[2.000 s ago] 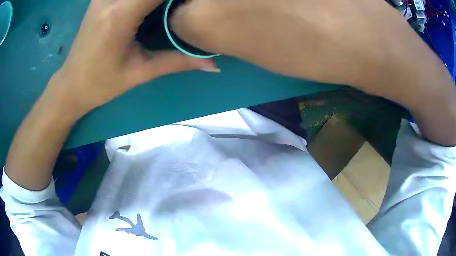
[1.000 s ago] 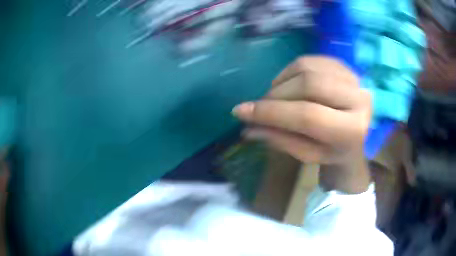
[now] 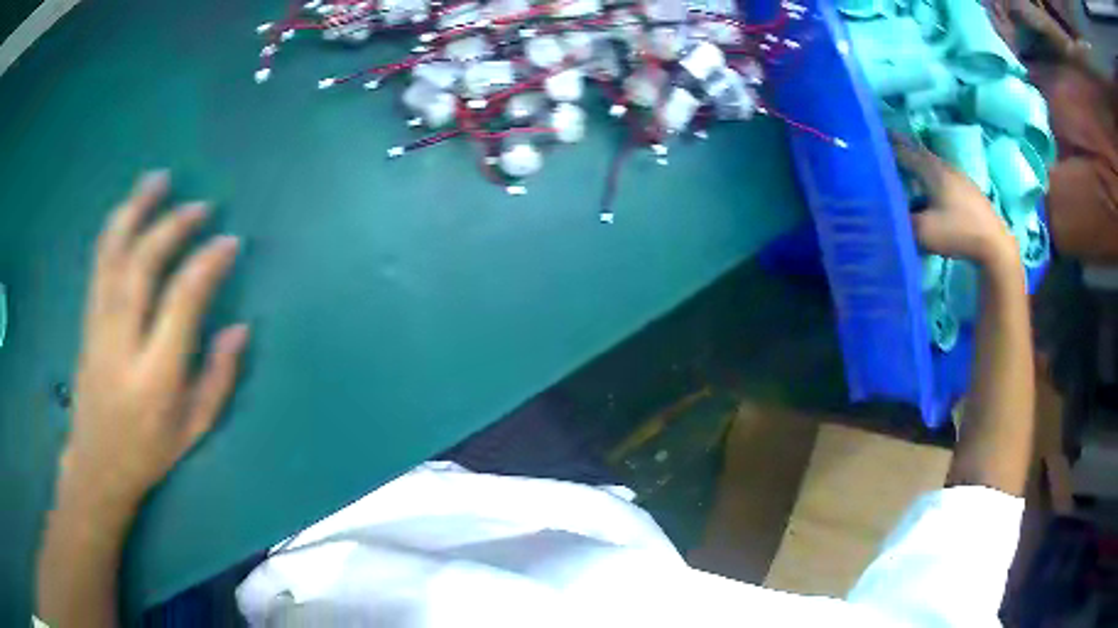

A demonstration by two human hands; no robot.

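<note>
My left hand (image 3: pixel 145 356) is over the left part of the dark green bench top (image 3: pixel 356 331), fingers spread, holding nothing. My right hand (image 3: pixel 962 215) reaches into the blue bin (image 3: pixel 858 245) at the right. The bin is full of teal housings (image 3: pixel 962 80). The right fingertips are partly hidden behind the bin wall and among the housings, so I cannot tell if they grip one. A heap of silver-white motors (image 3: pixel 564 86) with red and dark wires and white plugs lies on the bench at the top middle.
The edge of a teal housing (image 3: pixel 3 317) shows at the far left edge. A brown cardboard box (image 3: pixel 846 503) stands below the bench edge at the lower right. Another person's arm (image 3: pixel 1085 141) is beyond the bin at the upper right.
The view has swung right. Both hands were at a teal housing; they are now apart. My left hand lies spread, and my right hand has moved into the blue bin.
</note>
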